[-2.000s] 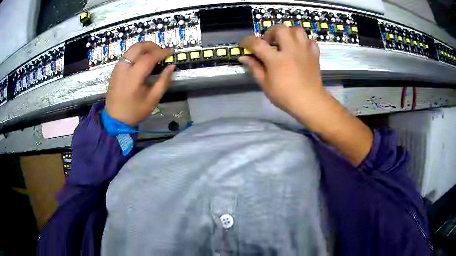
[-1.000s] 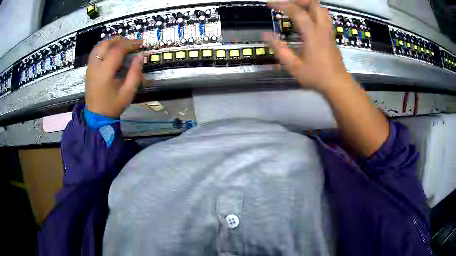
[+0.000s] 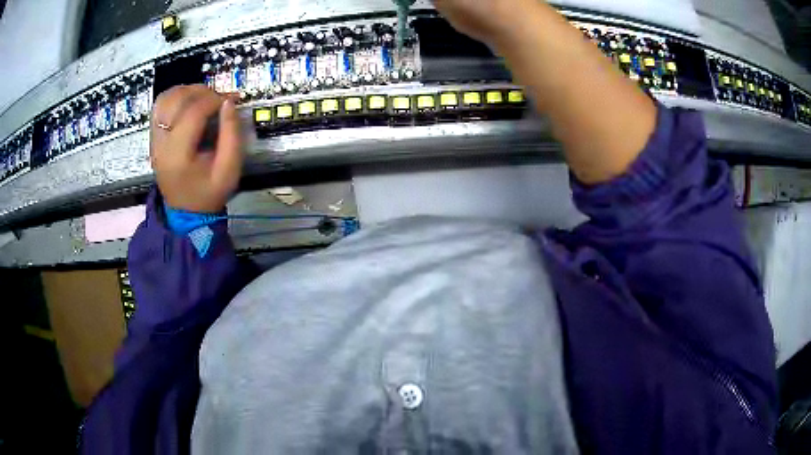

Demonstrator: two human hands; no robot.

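Observation:
A row of transformers point(image 3: 377, 104), black with yellow tops, lies along the near edge of the conveyor rail. Behind it is a PCB panel point(image 3: 311, 62) with silvery cans and blue parts and no yellow tops. My left hand point(image 3: 194, 147) is at the row's left end, thumb and fingers apart; whether it holds anything is unclear. My right hand point(image 3: 476, 13) is at the top edge, mostly cut off, so its fingers are hidden. A thin bluish-green tip point(image 3: 403, 22) hangs over the right end of the panel, left of my right hand.
A single transformer point(image 3: 170, 27) sits on the far rail at left. Black carrier sections point(image 3: 455, 55) lie between panels. A panel with yellow-topped transformers point(image 3: 647, 67) is at right, partly behind my right forearm. A blue strap with a cord is on my left wrist.
My right hand has moved up and left to the top edge from over the right panel. The bluish-green tip has come into view. The panels and row sit slightly further right in view.

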